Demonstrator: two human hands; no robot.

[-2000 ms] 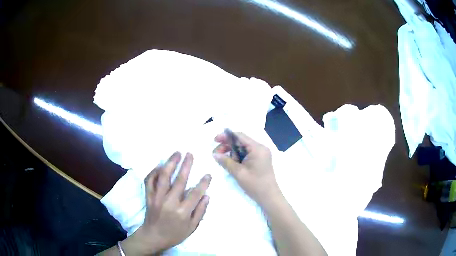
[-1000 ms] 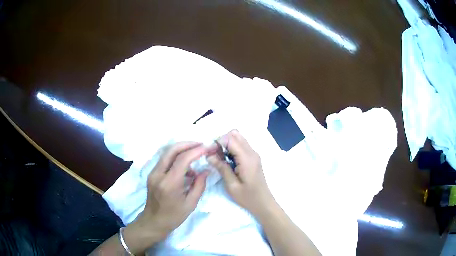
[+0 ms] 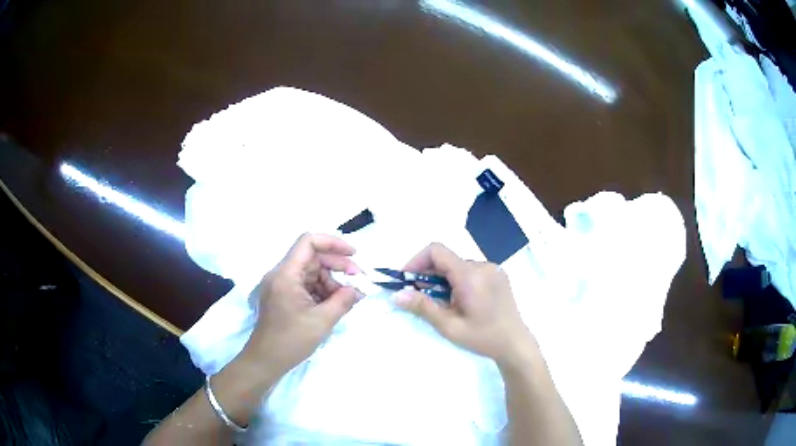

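A white garment (image 3: 288,165) lies spread over the table and is so bright that its folds barely show. My left hand (image 3: 310,292) pinches a bit of the white cloth between thumb and fingers near the middle. My right hand (image 3: 463,300) holds dark thread snips (image 3: 419,282), their two blades apart and pointing left at the pinched cloth. Any thread there is too fine to tell. A black label (image 3: 490,180) and a larger dark tag (image 3: 496,228) are at the neckline. A small dark gap or piece (image 3: 356,221) shows above my hands.
The glossy brown table (image 3: 349,52) has a curved edge at the left. Other white cloth (image 3: 742,148) lies at the far right. Below it are a dark blue object (image 3: 744,283) and something with a yellow-green part (image 3: 772,341).
My left hand has gone from resting open to pinching cloth. My right hand has turned the snips sideways toward it, and their blades now show clearly. The garment has shifted slightly.
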